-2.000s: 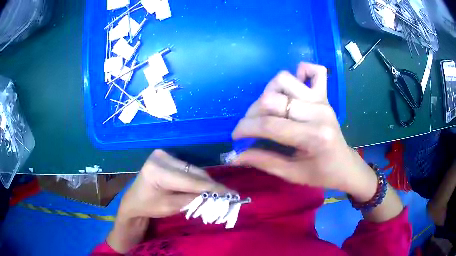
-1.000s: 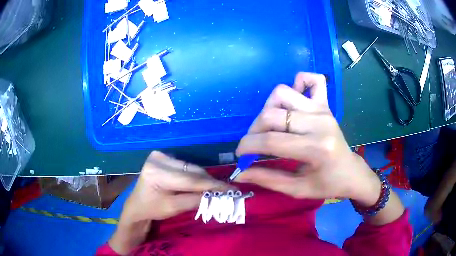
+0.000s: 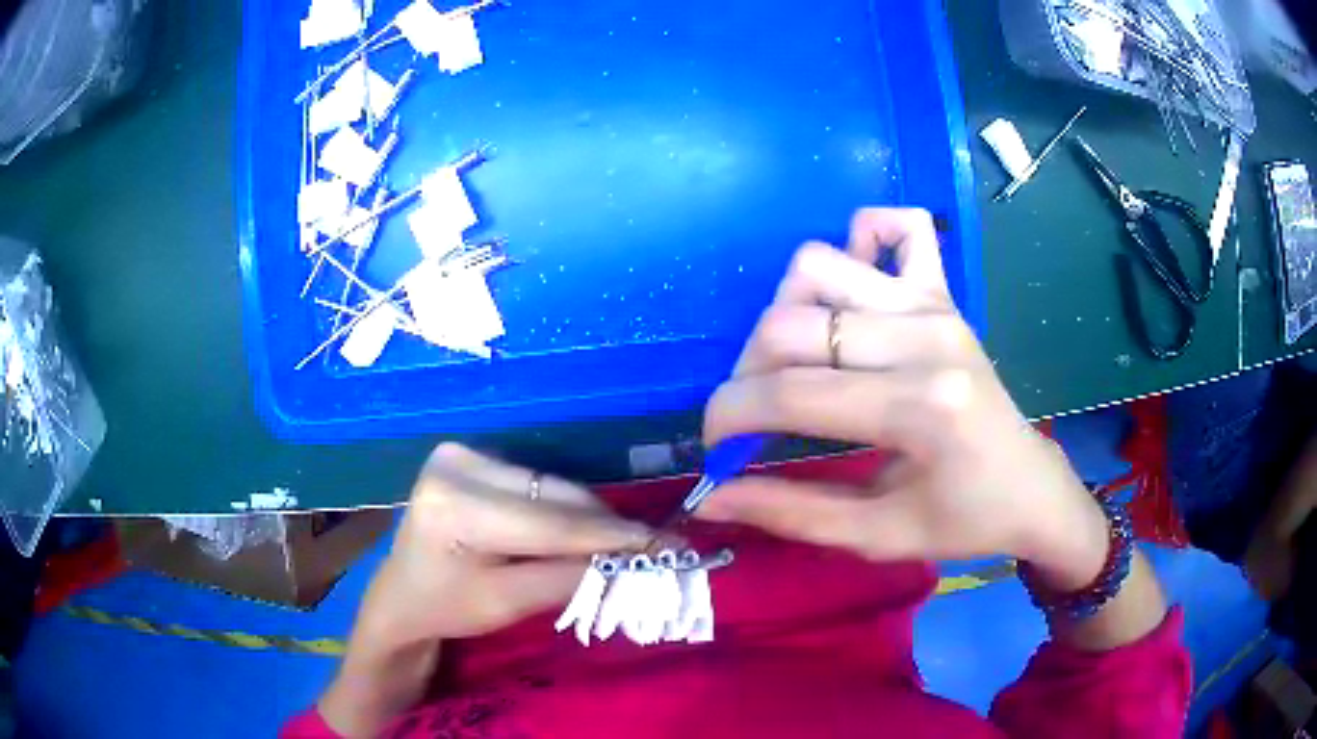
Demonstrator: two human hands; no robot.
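My left hand (image 3: 491, 556) holds several tabbed metal rods (image 3: 650, 595) in a row over my red-pink clothing. Their small round ends face up and their white tabs hang below the fingers. My right hand (image 3: 881, 390) grips a blue-handled craft knife (image 3: 734, 459). Its slim metal tip points down and left, close to the rods near my left fingertips; whether it touches them cannot be told. More tabbed rods lie scattered along the left side of the blue tray (image 3: 607, 387).
Black-handled scissors (image 3: 1163, 260) and one tabbed rod (image 3: 1037, 156) lie right of the tray. A clear box of rods (image 3: 1155, 58) is at the back right. Another clear box (image 3: 44, 390) is at the left edge. A pale rectangular device (image 3: 1290, 246) is far right.
My right hand first lowered the knife toward the rods, then shifted slightly right. The row of rods in my left hand has turned a little and moved slightly right.
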